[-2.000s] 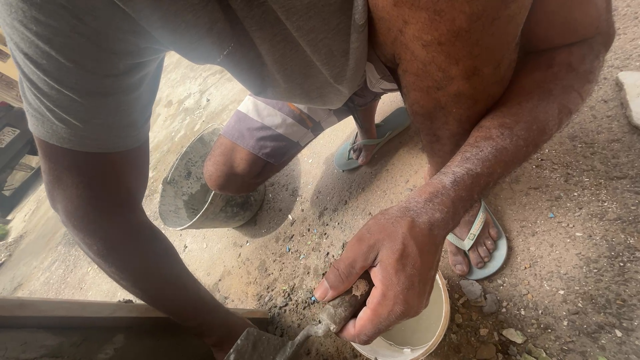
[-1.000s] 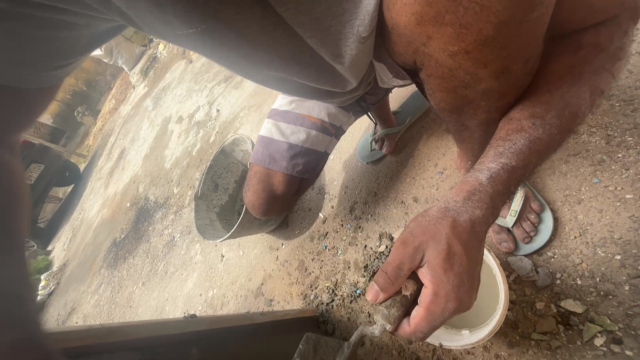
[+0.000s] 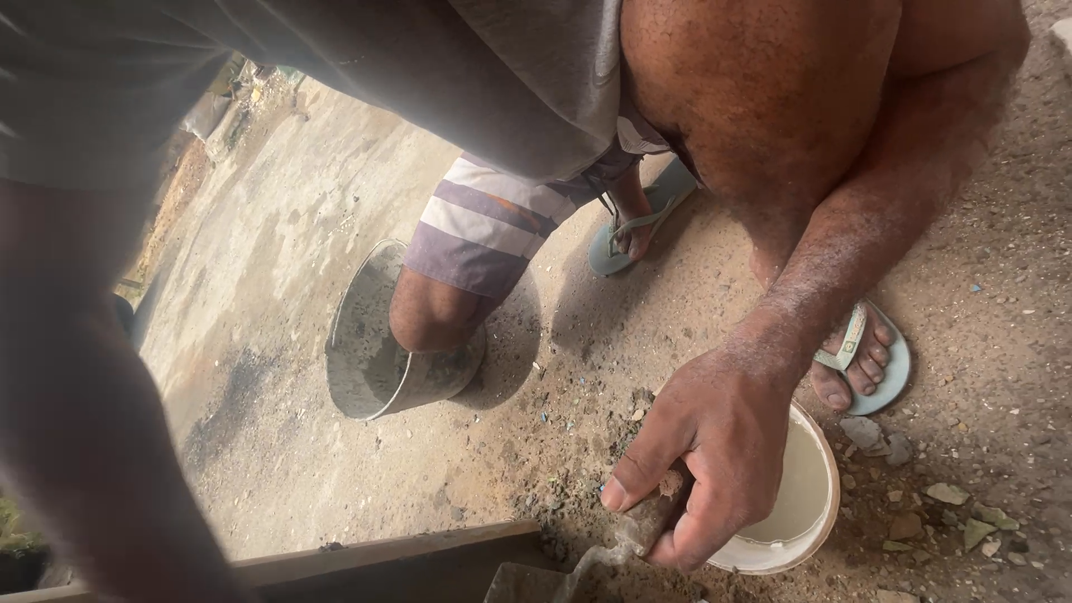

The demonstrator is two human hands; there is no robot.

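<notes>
My left hand [image 3: 712,469] comes down from the upper right and grips the grime-covered handle of a trowel [image 3: 645,519] between thumb and curled fingers. A bent metal neck leads from the handle to a grey blade [image 3: 532,584], cut off by the bottom edge. Partly behind this hand stands a white plastic tub [image 3: 829,502] with cloudy liquid in it. My right arm runs down the left side, blurred, and its hand lies outside the frame. A grey bucket [image 3: 352,335], its inside coated with grey residue, stands on the ground beside my bent knee.
A long board or beam [image 3: 394,546] crosses the bottom edge. Loose grit [image 3: 569,494] lies beside the trowel. My feet in flip-flops [image 3: 892,377] rest on rough ground at the right, near stone pieces [image 3: 867,434] and scattered leaves [image 3: 976,532].
My right hand, partly in view at the bottom two seconds ago, is out of the frame now. The view has shifted. My left hand keeps its hold on the trowel.
</notes>
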